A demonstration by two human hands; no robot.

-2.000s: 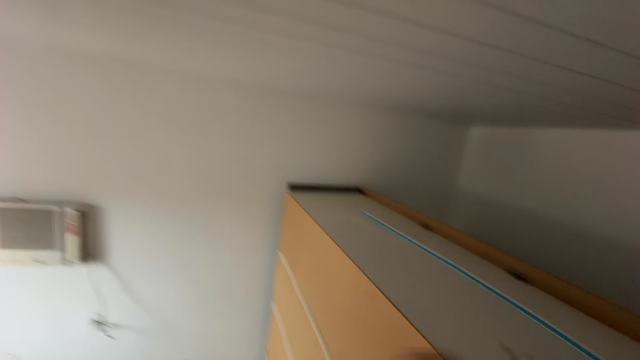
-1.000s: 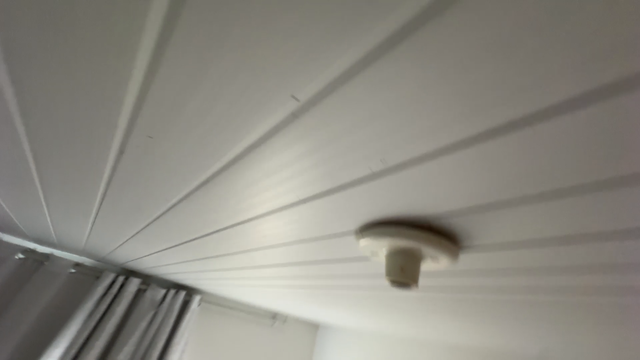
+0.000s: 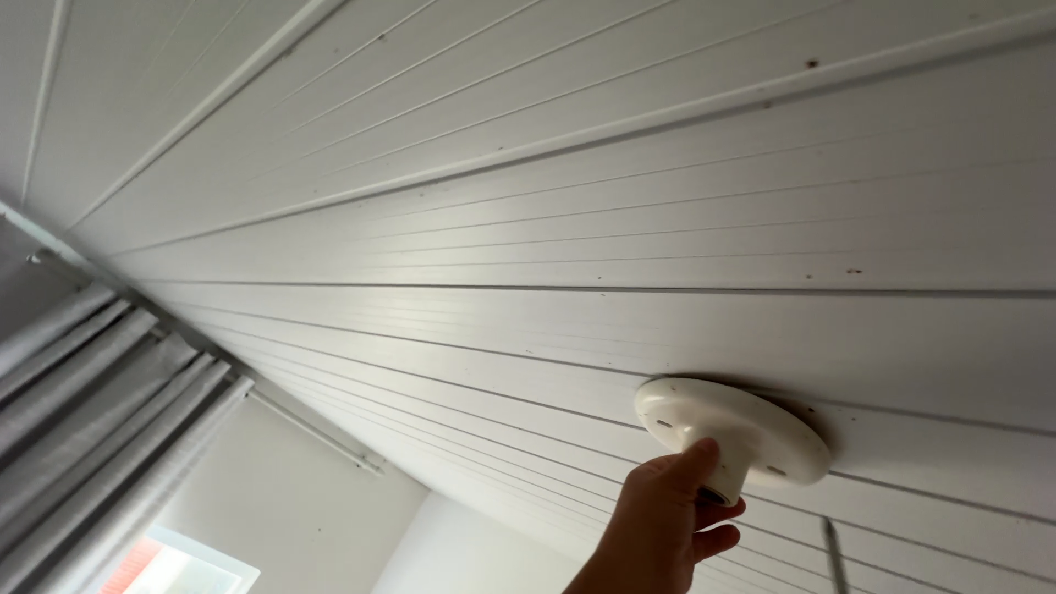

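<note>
A round off-white ceiling lamp holder [image 3: 730, 429] with a short protruding socket is mounted against the white panelled ceiling [image 3: 495, 330]. It has small slots in its base, and its socket holds no bulb. From below, my left hand [image 3: 681, 507] grips the socket, with the thumb on the near side and fingers behind it. To the right of that hand, a thin dark rod, perhaps a screwdriver shaft [image 3: 835, 557], rises from the bottom edge; whatever holds it is hidden below the frame. My right hand is not in view.
Grey curtains [image 3: 91, 412] hang from a rail at the left. Below them part of a window [image 3: 190, 565] shows. A thin white conduit or rod [image 3: 313, 431] runs along the wall top beside the curtains.
The view has swung from a wardrobe-like cabinet and wall air conditioner up to the ceiling. My left hand has come into view and taken hold of the lamp socket; the thin rod has also appeared.
</note>
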